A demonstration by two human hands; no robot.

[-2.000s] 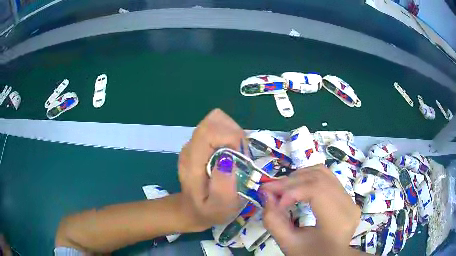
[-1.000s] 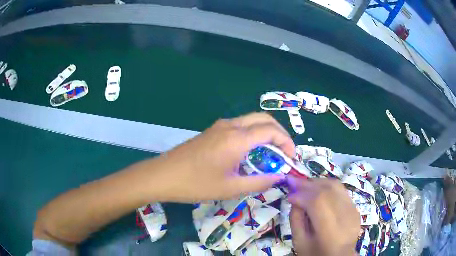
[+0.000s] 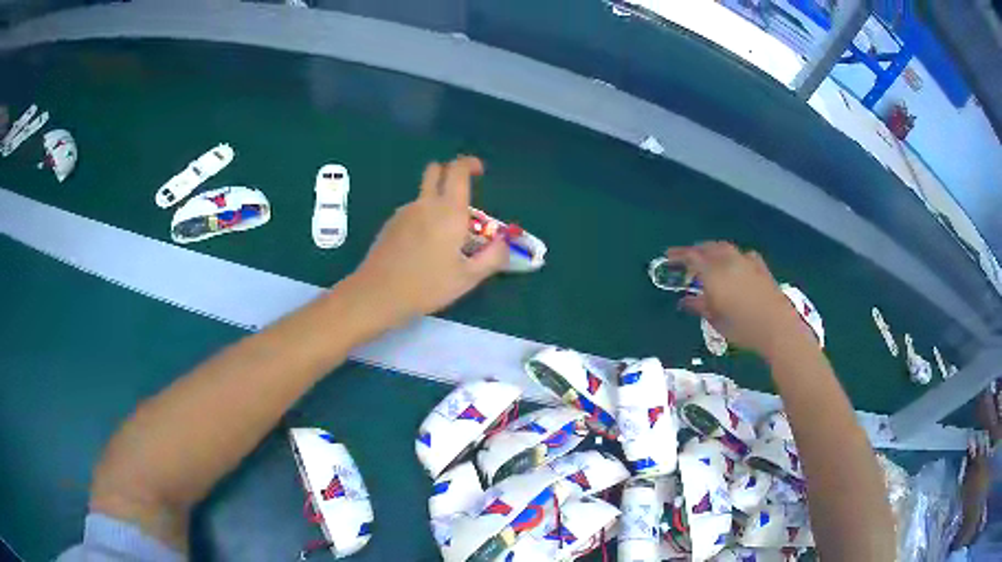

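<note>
My left hand (image 3: 434,247) is over the belt, fingers spread, its thumb over a white printed shell (image 3: 525,251). Red and blue parts show in that shell's open side; my hand hides its left end. My right hand (image 3: 731,288) is over another open shell (image 3: 666,273) to the right, fingertips at its right end. A green board shows in it. Whether the fingers grip it cannot be told. A flat white cover (image 3: 714,337) lies partly under my right hand. A heap of printed shells (image 3: 648,423) lies on the near side.
Flat covers (image 3: 330,206) and an open shell (image 3: 221,215) lie on the belt at left. A single shell (image 3: 332,492) with red wire lies on the near worktop. The pale rail (image 3: 264,302) separates belt and worktop. Clear plastic (image 3: 932,505) is at lower right, beside another person's arm.
My hands have parted and moved from above the heap out over the belt. The shell with the blue glow is no longer held between them. The view has shifted.
</note>
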